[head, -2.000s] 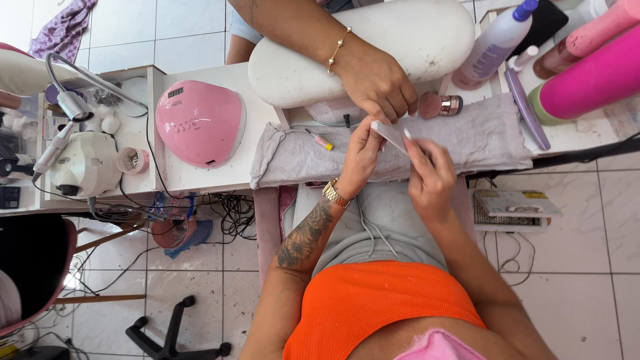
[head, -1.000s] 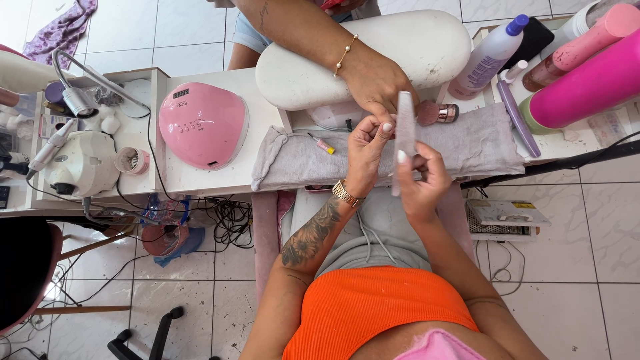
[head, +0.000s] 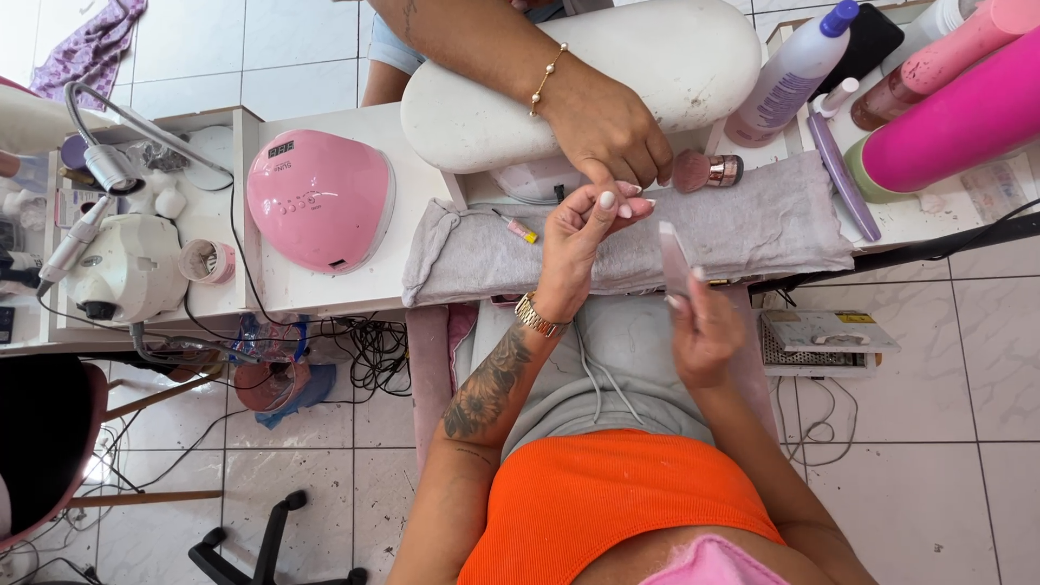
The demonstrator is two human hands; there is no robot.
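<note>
My left hand (head: 578, 236), a gold watch at its wrist, is closed around a finger of another person's hand (head: 613, 134). That person wears a beaded bracelet (head: 548, 79), and the arm lies over a white padded armrest (head: 487, 106). In my right hand (head: 708, 329) is a nail file (head: 673, 260), somewhat blurred, its tip pointing up and apart from the held finger. Below the hands a grey towel (head: 479, 260) covers the table edge. A makeup-type brush (head: 705, 171) with pink bristles lies on it, right of the other person's fingers.
A pink nail lamp (head: 317, 199) stands left of the towel, with a white nail drill unit (head: 130, 264) farther left. A small yellow-ended tube (head: 522, 230) lies on the towel. Bottles, including one with a blue cap (head: 784, 77), and a purple stick-like tool (head: 842, 175) are at right.
The nail file in my right hand has moved right and down, away from the other person's fingers, where it was a second ago. My left hand keeps its hold.
</note>
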